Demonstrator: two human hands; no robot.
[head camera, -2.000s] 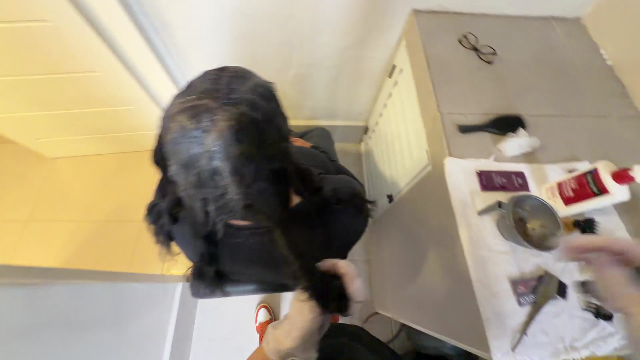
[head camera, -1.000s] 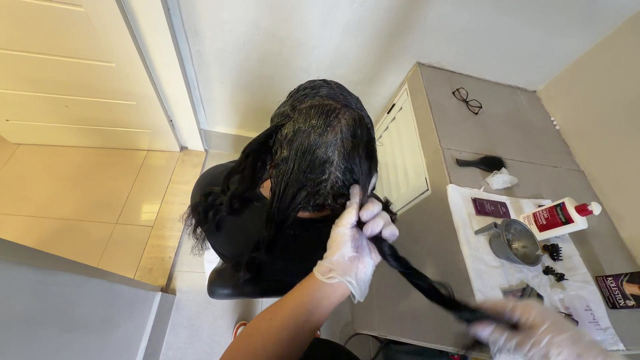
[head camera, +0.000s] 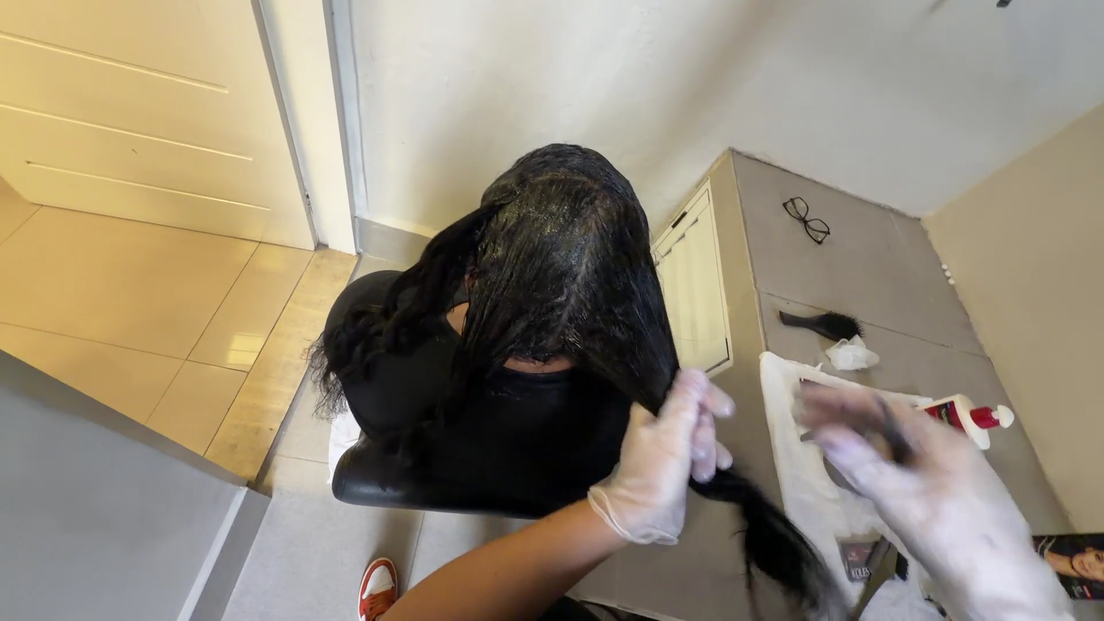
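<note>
A seated person in black has long dark wet hair (head camera: 569, 250) that looks coated and is parted at the back. My left hand (head camera: 668, 453), in a clear glove, is closed around a gathered lock on the right side; the lock's loose end (head camera: 776, 535) hangs below it. My gloved right hand (head camera: 906, 474) is blurred and raised over the towel, apart from the hair, its fingers spread, with purplish stains. It hides most of the tint bowl. A tint brush (head camera: 875, 573) lies near the towel's lower part.
On the tiled counter (head camera: 845, 267) are eyeglasses (head camera: 806, 220), a black hairbrush (head camera: 824, 324), crumpled white tissue (head camera: 852, 353), a white towel (head camera: 785, 388), a red-and-white pump bottle (head camera: 962, 417) and a printed box (head camera: 1074, 561). A black chair back (head camera: 431, 483) stands between me and the person.
My right hand has let go of the lock's lower length and is now apart from it. My left hand still holds the lock.
</note>
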